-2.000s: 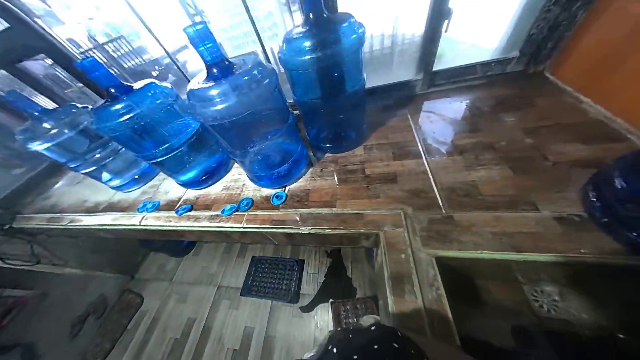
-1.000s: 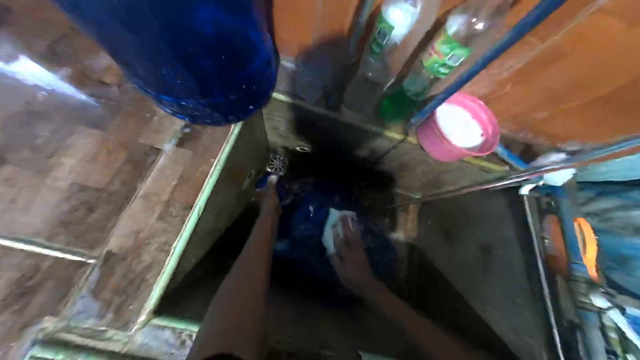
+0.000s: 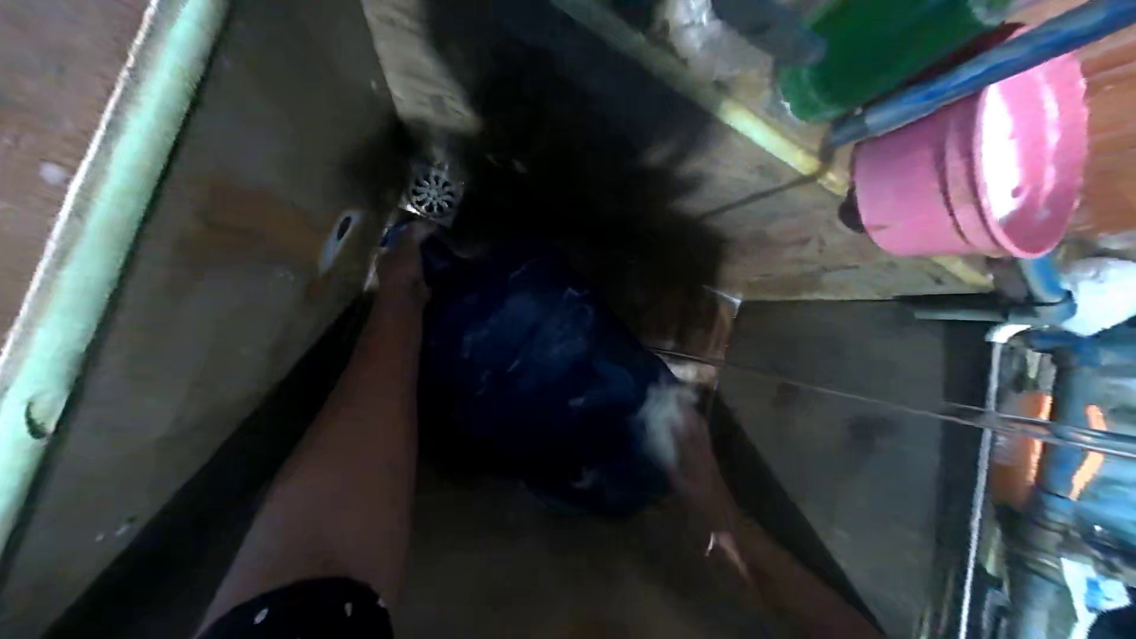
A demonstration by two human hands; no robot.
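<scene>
A large dark-blue plastic water jug [image 3: 541, 355] lies in the deep basin, dim and partly blurred. My left hand [image 3: 408, 253] is at its narrower end, near the round metal drain grate [image 3: 435, 191], and appears closed around the neck; bits of blue show beside the fingers, which are mostly hidden in shadow. On the jug's other end, my right hand [image 3: 692, 444] presses a blurred white cloth or pad [image 3: 661, 422] against its side.
A pale green-edged rim [image 3: 106, 222] borders the basin at left. On the upper right ledge are a pink plastic tub [image 3: 967, 160], a green plastic bottle [image 3: 879, 53] and a blue pipe [image 3: 994, 71]. A thin hose or wire [image 3: 825, 390] crosses the right wall.
The view has swung from the row of blue jugs on the tiled counter to the basin, then closer in. The white cloth and right hand have shifted toward the jug's far right end.
</scene>
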